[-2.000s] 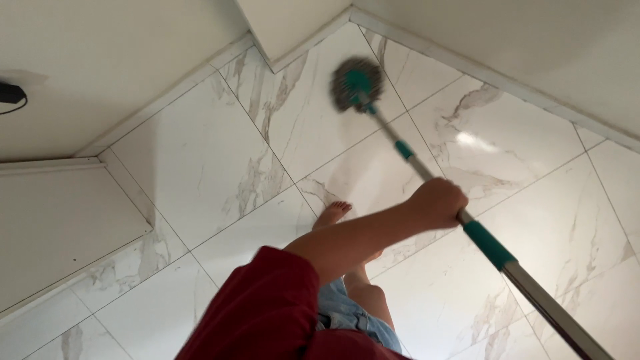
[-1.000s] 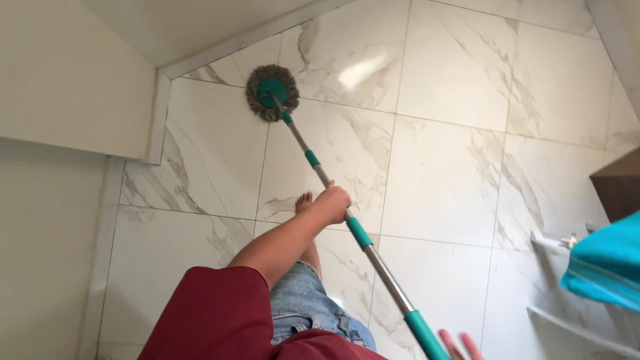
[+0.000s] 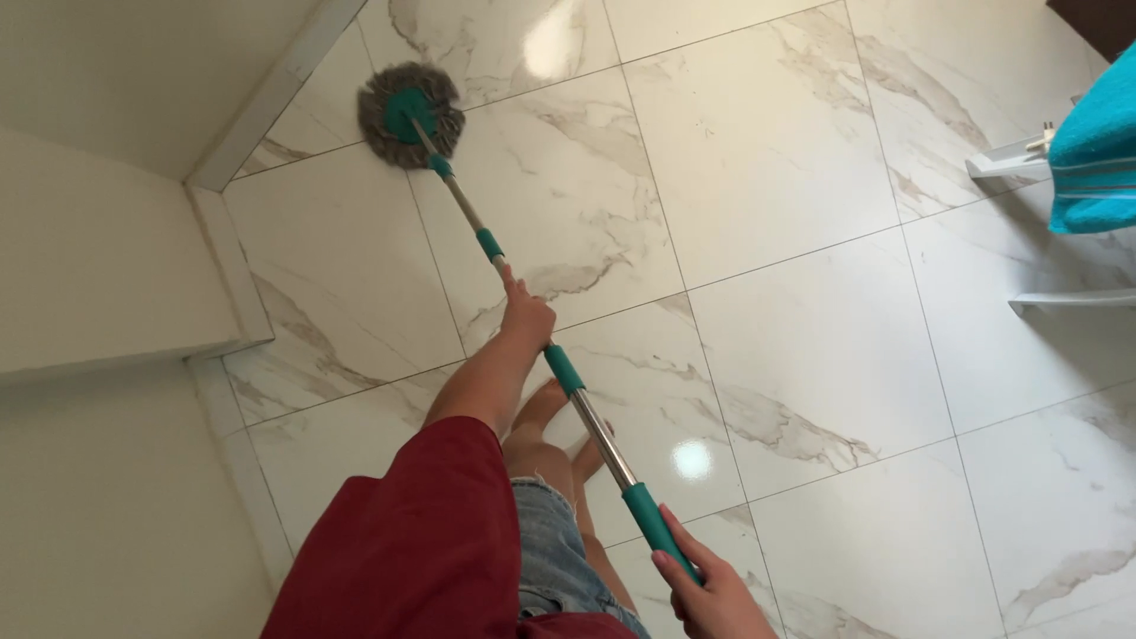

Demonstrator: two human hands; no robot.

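A round mop head (image 3: pixel 410 115) with grey strands and a teal hub lies on the marble-look tiles (image 3: pixel 550 195) near the skirting at upper left. Its telescopic metal handle (image 3: pixel 603 437), with teal sleeves, slants down to the lower centre. My left hand (image 3: pixel 528 318) is closed around the slimmer middle part of the handle, above a teal sleeve. My right hand (image 3: pixel 714 586) grips the teal end grip at the bottom. Both of my bare feet are beside the handle, below my left hand.
Cream walls with a jutting corner and tiled skirting (image 3: pixel 235 266) stand at the left. At the right edge, a teal cloth (image 3: pixel 1096 146) hangs over white legs (image 3: pixel 1074 300) standing on the floor. A dark brown object (image 3: pixel 1100 22) shows at top right.
My right hand has come onto the end grip of the handle; a second ago its fingers were apart beside it. The view has also shifted across the floor.
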